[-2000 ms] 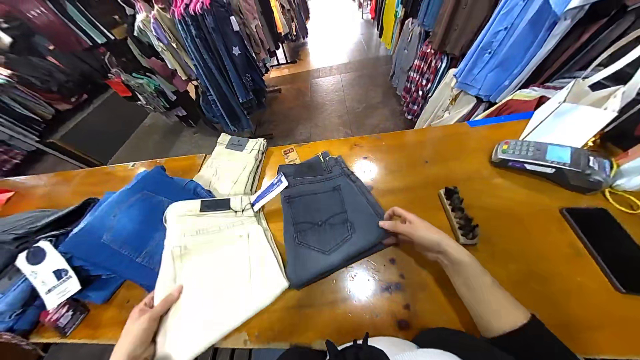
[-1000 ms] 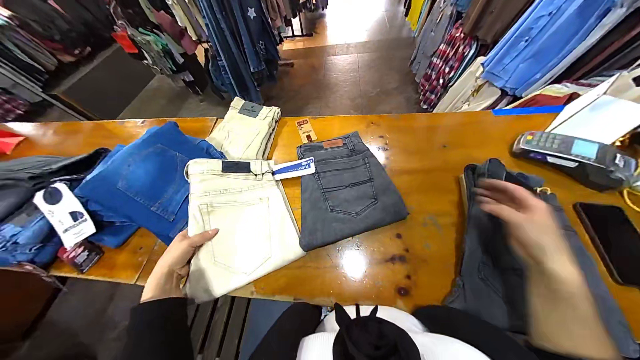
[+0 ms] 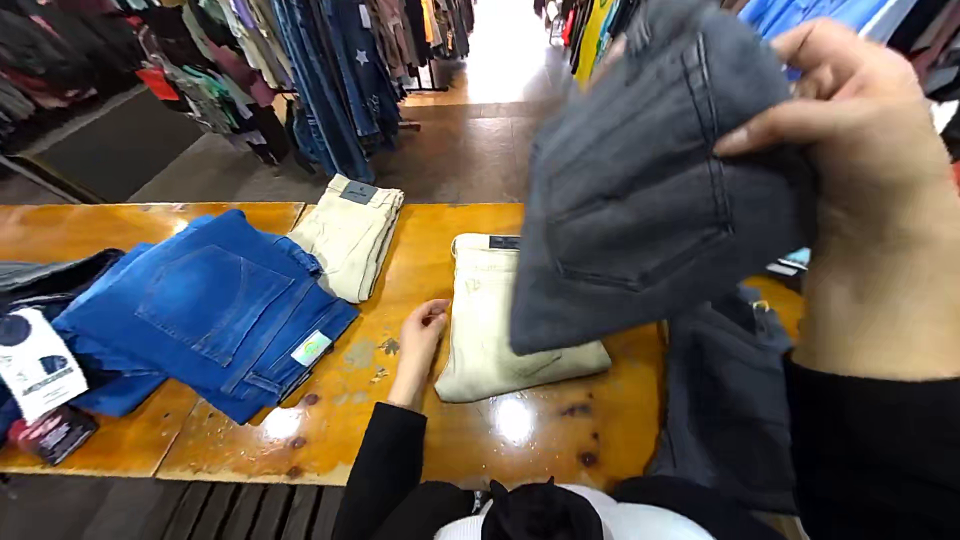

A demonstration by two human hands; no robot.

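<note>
My right hand (image 3: 847,105) grips folded dark grey jeans (image 3: 637,195) by their edge, raised over the wooden counter at the upper right. Beneath them, partly covered from view, lie folded cream trousers (image 3: 487,322). At their left edge rests my left hand (image 3: 424,337), its fingers at the fabric; whether it grips them is unclear. Another folded cream pair (image 3: 352,232) lies farther back. Folded blue jeans (image 3: 217,300) lie on the left. More dark grey jeans (image 3: 720,405) lie on the counter's right side, partly behind my right arm.
The glossy wooden counter (image 3: 330,420) runs across the view. At its left end are dark garments, a white printed tag (image 3: 41,364) and a small dark red packet (image 3: 56,435). Hanging jeans (image 3: 322,82) and other clothes stand on racks beyond the counter.
The folded dark grey jeans, flat beside the cream pair a second ago, are now up in my right hand. Two seconds ago, no grey jeans lay at the counter's right; one second ago they did.
</note>
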